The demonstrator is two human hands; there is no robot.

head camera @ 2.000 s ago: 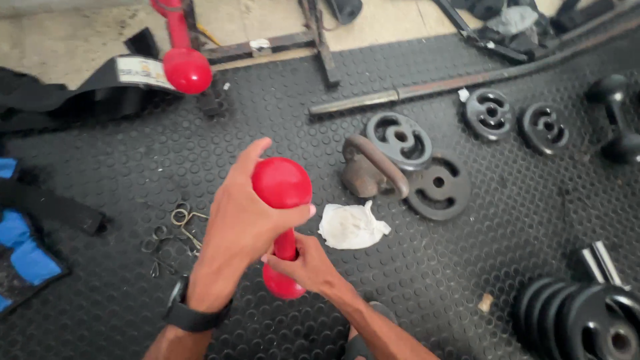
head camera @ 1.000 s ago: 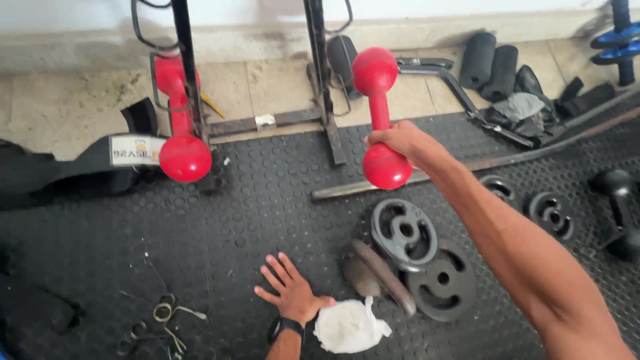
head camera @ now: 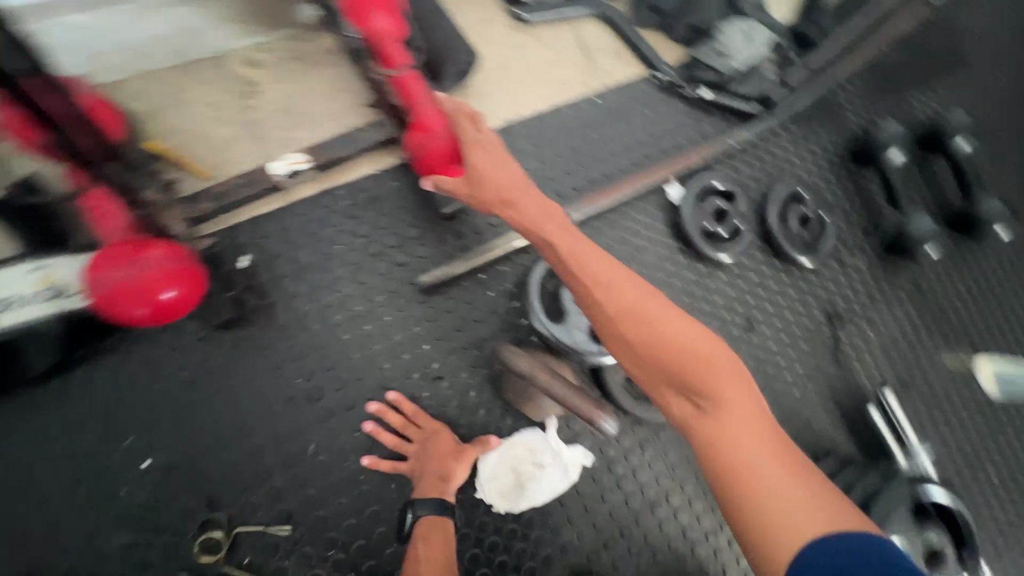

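Observation:
My right hand is closed around the lower end of a red dumbbell, which leans against an upright of a metal rack; the view is blurred there. My left hand, with a black watch on its wrist, is spread flat on the black rubber floor. Its thumb touches a crumpled white cloth. Just beyond the cloth stands a rusty kettlebell. Another red dumbbell is at the rack's left side.
Weight plates lie beside the kettlebell, partly behind my right arm. A long metal bar crosses the floor. Farther right are two small plates, black dumbbells and a stack of plates. Spring collars lie at lower left.
Two seconds ago both hands were on the red dumbbell. My right hand has since carried it over to the rack, while my left hand came down on the floor. The view has shifted.

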